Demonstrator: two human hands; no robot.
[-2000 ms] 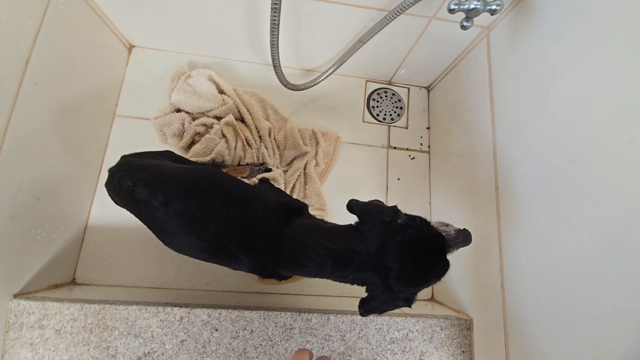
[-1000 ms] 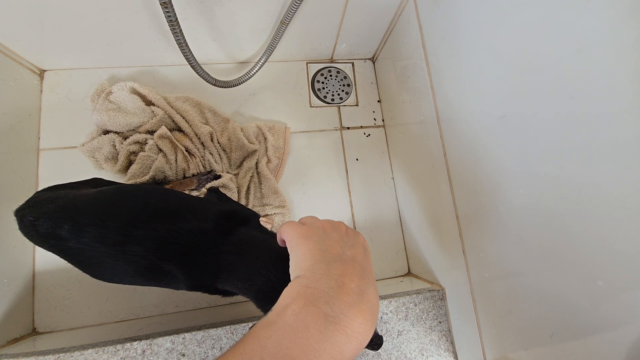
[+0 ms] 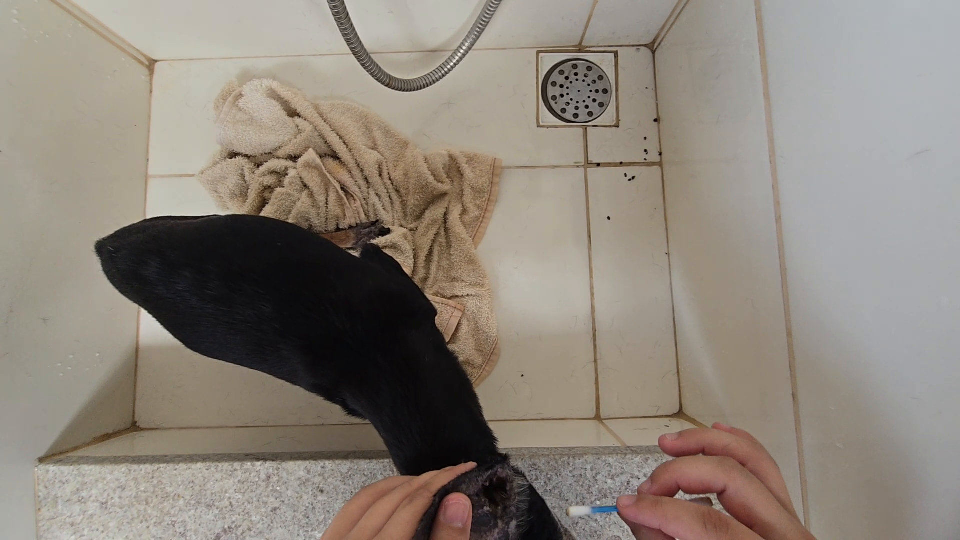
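Observation:
A black dog [image 3: 285, 300] stands in the tiled shower, its head hanging over the granite sill at the bottom of the view. My left hand [image 3: 412, 506] grips the dog's ear flap [image 3: 442, 499], folded back so that the inner ear [image 3: 495, 495] shows. To the right of the ear, my right hand [image 3: 712, 484] pinches a cotton swab with a blue stick [image 3: 600, 510], its white tip pointing left, apart from the ear. Beside the dog a beige towel [image 3: 360, 157] lies crumpled on the floor. The dog's muzzle is out of view.
A speckled granite sill [image 3: 202, 499] runs along the front edge. A metal shower hose [image 3: 405, 81] hangs at the top. A round floor drain [image 3: 577, 91] lies near the back right corner, with small dark specks nearby. Tiled walls stand on both sides.
The dog's head has turned from the right toward the bottom edge. One hand lay over its head a second ago; now my left hand holds the ear and my right hand shows with a swab.

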